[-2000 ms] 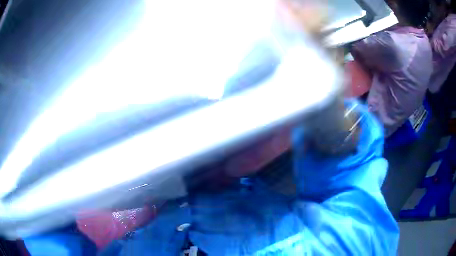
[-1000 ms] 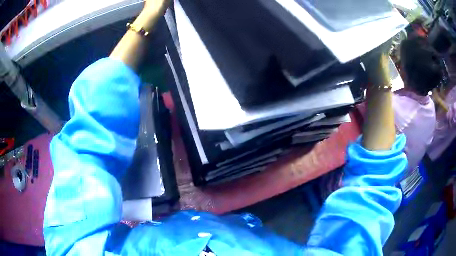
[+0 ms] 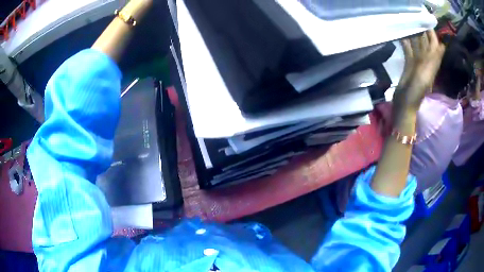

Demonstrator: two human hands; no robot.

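Observation:
A tall stack of dark tablet back covers [image 3: 255, 64] with black and white separator sheets [image 3: 212, 95] between them fills the upper middle. A glossy grey-blue cover [image 3: 366, 6] lies on a white sheet at its top, cut off by the upper edge. My right hand [image 3: 422, 56] is at the right corner of the top sheet, fingers bent at its edge; whether it grips is unclear. My left hand is cut off by the upper edge; only its wrist and forearm show, left of the stack.
A dark cover [image 3: 139, 143] lies on black and white sheets at left, partly behind my sleeve. The pink padded bench edge [image 3: 286, 186] runs below the stack. People in pink [image 3: 438, 138] are at right, near blue bins [image 3: 451, 234]. An orange coiled hose [image 3: 16, 18] hangs upper left.
The blurred bright sheet close to the camera is gone; the stack is in view. Over the last second my left hand has moved out past the upper edge, and my right hand has become clearly visible.

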